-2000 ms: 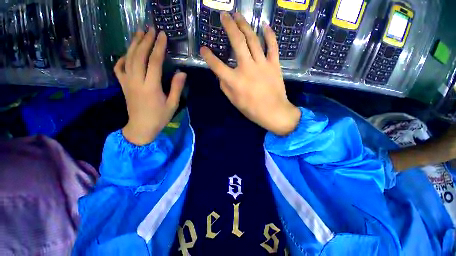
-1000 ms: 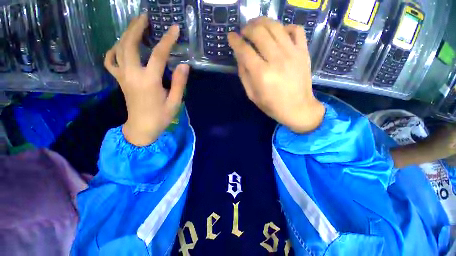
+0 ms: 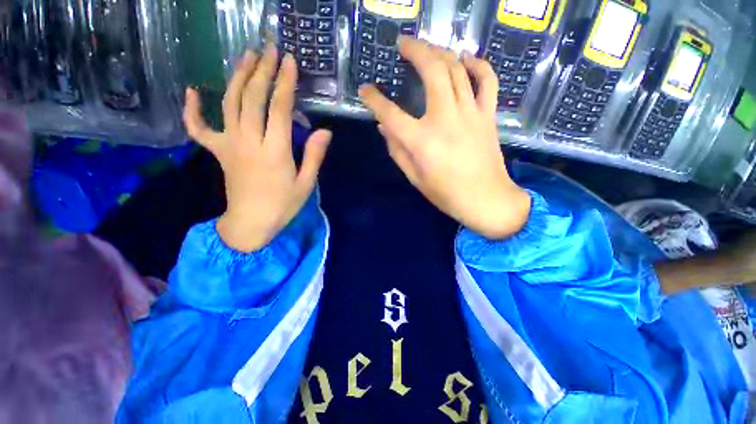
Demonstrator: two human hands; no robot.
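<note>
A clear blister tray [image 3: 530, 137] holds a row of black keypad phones with yellow frames, cut off by the top edge. My right hand [image 3: 452, 137] is over the lower keys of the second phone from the left [image 3: 388, 37], fingers spread and bent; whether a fingertip presses is unclear. My left hand [image 3: 261, 149] lies at the tray's near edge by the leftmost phone [image 3: 307, 37], fingers apart, holding nothing. The three phones at right, such as the yellow-framed phone [image 3: 613, 37], have white lit screens.
Another clear tray [image 3: 91, 124] with dark phones lies at left. A small green block [image 3: 744, 108] is right of my tray. A blue object [image 3: 70, 186] is below the bench at left. A person in pink [image 3: 66, 315] is at left; another person's forearm [image 3: 705, 269] is at right.
My right hand moved left and down onto the second phone, after bunching beside it, and its fingers spread. My left hand shifted slightly right and down. The tray appears slightly farther right in view.
</note>
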